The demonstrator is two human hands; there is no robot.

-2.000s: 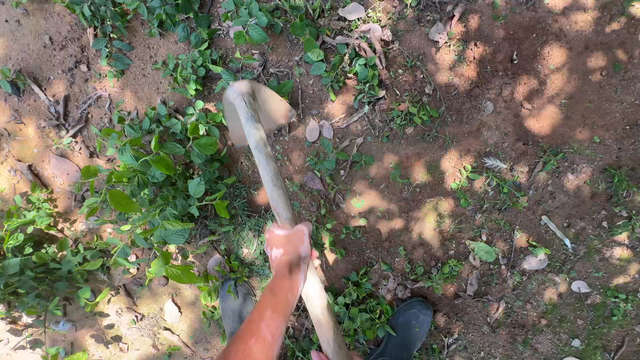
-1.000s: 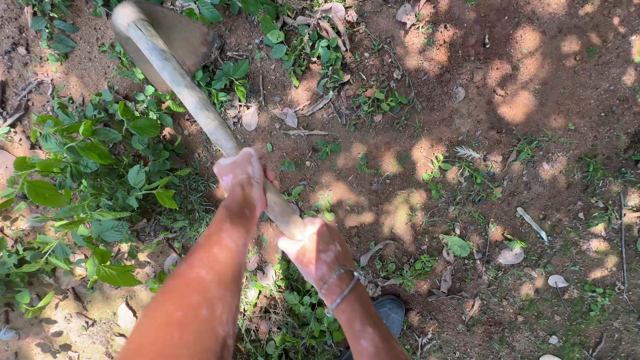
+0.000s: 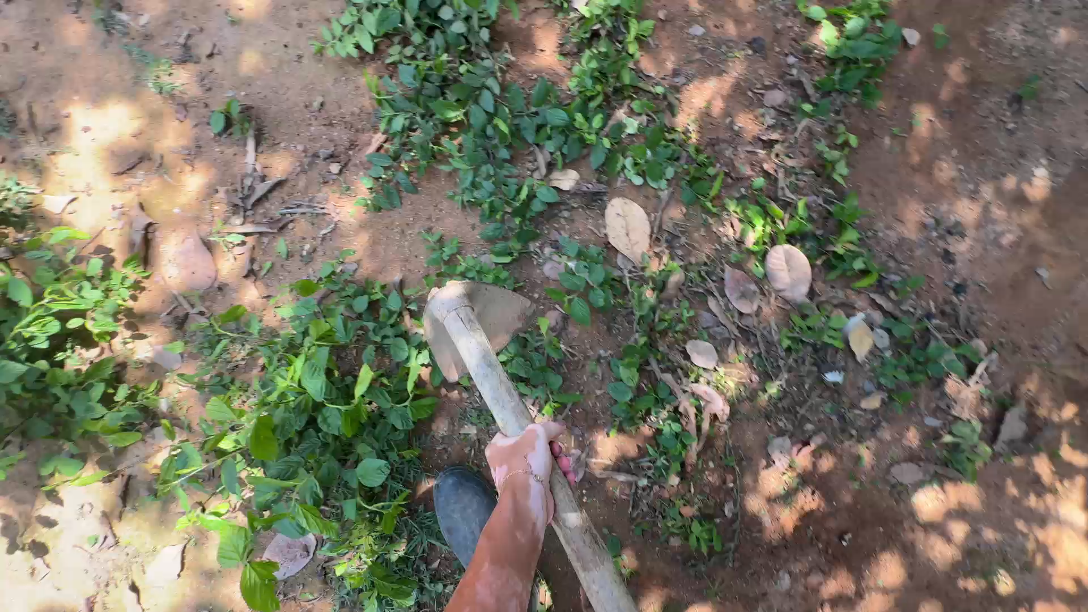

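My left hand grips the pale wooden handle of a hoe, with its fingers wrapped round the shaft and a thin bracelet at the wrist. The hoe's broad, soil-coloured metal blade is at the upper end of the handle, over low green plants and reddish soil. The handle runs down to the right and leaves the bottom of the view. My right hand is out of view. Just left of my left wrist shows the toe of a dark boot.
Leafy green weeds spread left of the hoe, and more plants grow above it. Dry leaves and twigs lie on the brown soil. Sunlight falls in patches across the ground.
A second ago both hands gripped the handle; my right hand has since left the view. The view has shifted, with more plants and dry leaves showing above the blade.
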